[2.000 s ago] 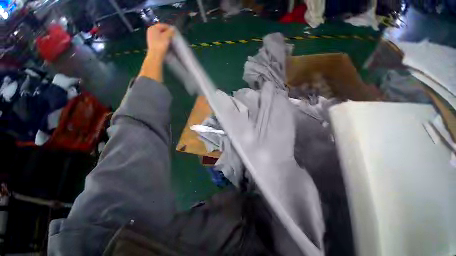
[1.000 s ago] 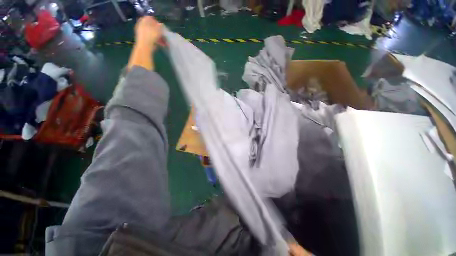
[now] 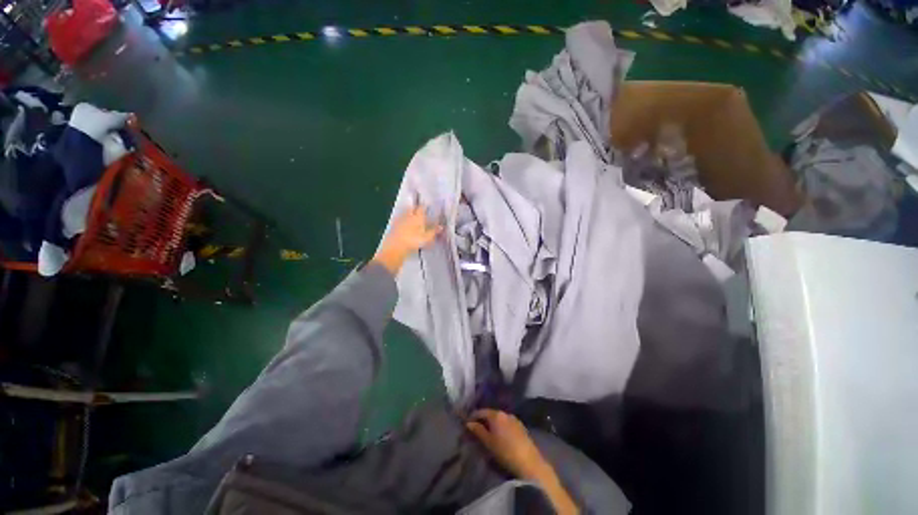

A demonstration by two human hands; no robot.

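A light grey garment panel (image 3: 428, 277) hangs lengthwise over the left side of a heap of similar grey panels (image 3: 594, 292) in front of me. My left hand (image 3: 408, 236) lies on the upper left part of the panel with its fingers apart. My right hand (image 3: 503, 441) is at my lap, bent, with its fingertips by the panel's lower end; whether they pinch the cloth is unclear. A bunched grey piece (image 3: 569, 91) sticks up at the heap's far end.
A white tabletop (image 3: 846, 372) is on the right. An open brown cardboard box (image 3: 695, 126) with grey pieces stands behind the heap. A red plastic basket (image 3: 141, 216) with dark and white cloth is on the left. The green floor (image 3: 302, 151) has a yellow-black line.
My left hand has come down and inward from its raised position at upper left. The panel, stretched diagonally before, now lies over the heap. My right hand has come fully into view.
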